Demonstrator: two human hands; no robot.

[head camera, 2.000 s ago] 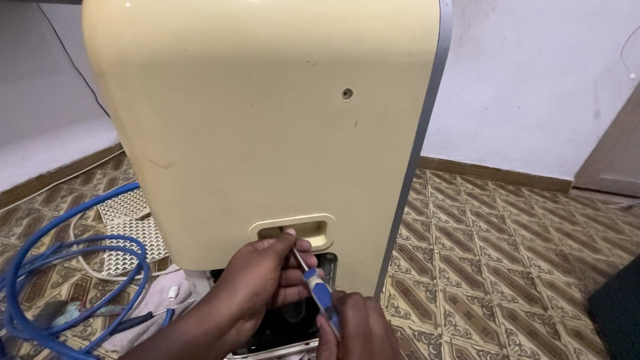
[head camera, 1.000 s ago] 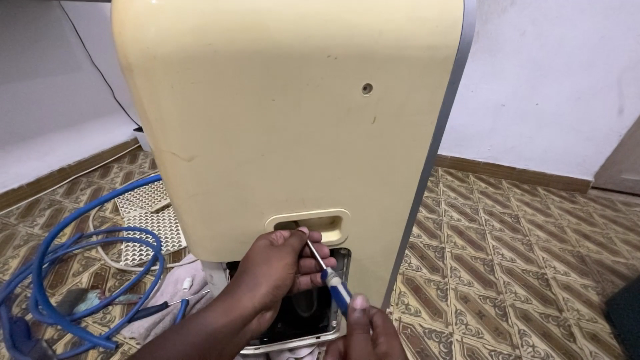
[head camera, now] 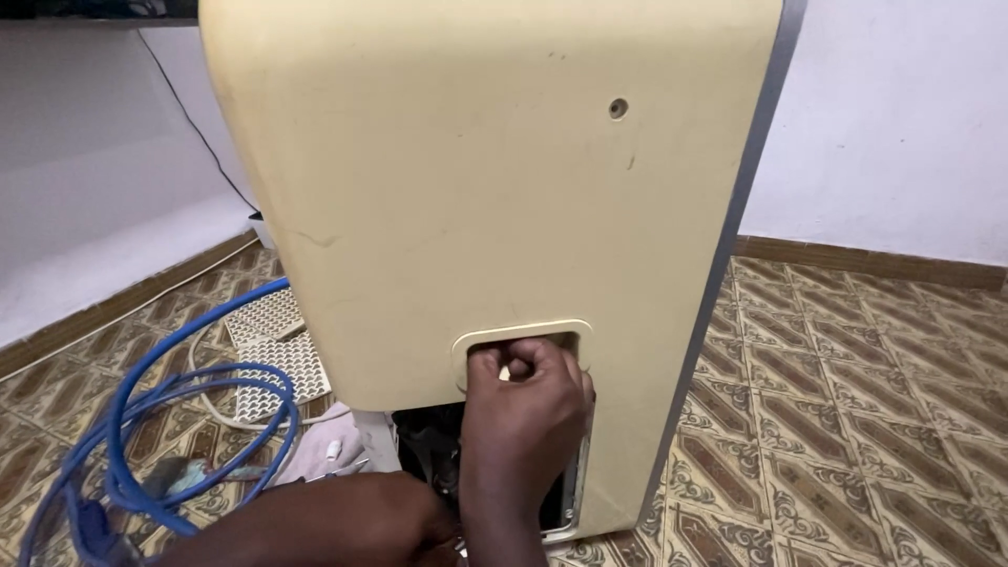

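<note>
A cream plastic appliance housing (head camera: pixel 472 197) stands upright, with a round screw hole (head camera: pixel 618 109) near its upper right. My right hand (head camera: pixel 528 402) reaches into the recessed handle (head camera: pixel 524 327) with thumb and fingers bent close together; whether something is between them is hidden. Lower down, my left hand (head camera: pixel 421 508) is beside the dark lower opening (head camera: pixel 429 441), partly behind my right wrist. A bit of shiny metal shows by its fingers, too little to name. The blue-handled screwdriver is not visible now.
Coiled blue hose (head camera: pixel 126 409) lies on the patterned floor at left, near perforated cream panels (head camera: pixel 283 374) and a pink cloth (head camera: pixel 327 441) with a small white connector (head camera: pixel 334 450) on it. A grey edge strip (head camera: pixel 728 236) runs down the housing's right side. White walls stand behind.
My left hand has left the recessed handle and moved down to the lower opening. My right hand, earlier holding the blue-handled screwdriver below, has moved up into the recess. The view has shifted closer.
</note>
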